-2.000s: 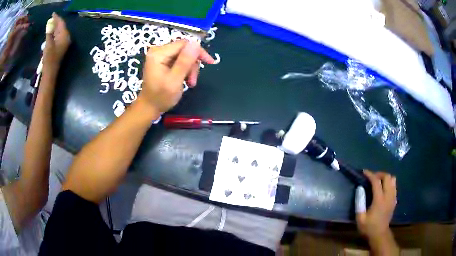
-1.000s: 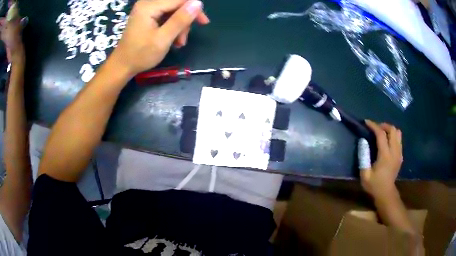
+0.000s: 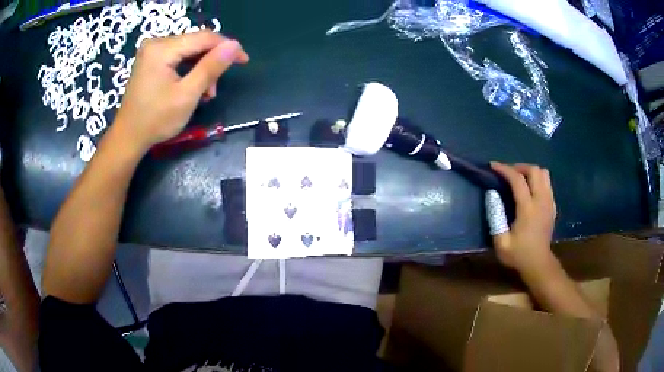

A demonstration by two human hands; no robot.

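A flat white square housing (image 3: pixel 320 163) with dark spade-like marks lies on black pads at the table's near edge. My right hand (image 3: pixel 526 211), with pale tape on one finger, is closed on the black handle of the mallet (image 3: pixel 373 120). The mallet's white head rests at the housing's far right corner. My left hand (image 3: pixel 171 83) hovers over the table beside the pile of small white U-shaped clips (image 3: pixel 95 76), fingers curled. Whether it holds a small piece between thumb and finger cannot be told. A red-handled screwdriver (image 3: pixel 189 139) lies partly under my left wrist.
Crumpled clear plastic film (image 3: pixel 502 94) lies at the far right, near a white slab (image 3: pixel 575 40) with a blue edge. An open cardboard box (image 3: pixel 535 338) stands below the table at right. Another person's arm (image 3: pixel 18 269) shows at the left edge.
The view has shifted, moving the table items within the picture. My left hand has moved slightly back from over the clip pile towards the near side. My right hand stays on the mallet handle.
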